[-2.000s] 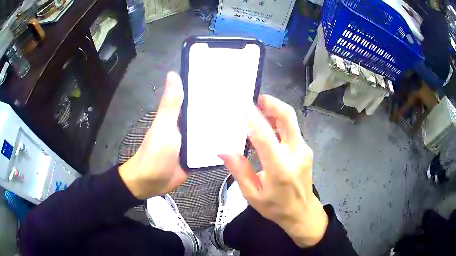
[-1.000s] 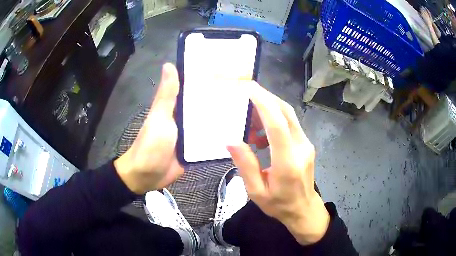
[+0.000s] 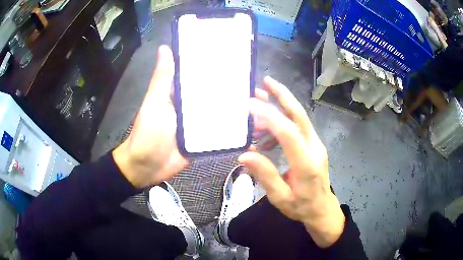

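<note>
A smartphone [image 3: 215,84] with a dark case and a glaring white screen is upright in the middle of the view, above my lap. My left hand [image 3: 152,122] holds it by its left side and lower edge, with the thumb along the left edge. My right hand [image 3: 299,160] is at the phone's lower right, fingers apart and curled. Its fingertips are close to the phone's right edge; whether they touch it I cannot tell. The screen's content is washed out.
A dark cabinet [image 3: 76,76] stands at left, with a white water dispenser [image 3: 35,150] below it. A blue plastic crate [image 3: 381,38] rests on a cloth-draped stand [image 3: 330,78] at upper right. A person's dark sleeve [image 3: 441,71] shows beside it. White shoes [image 3: 167,205] rest on a checked mat [image 3: 198,190].
The phone and my left hand have moved up and slightly left in view. My right hand has drawn back from over the screen to the phone's right side.
</note>
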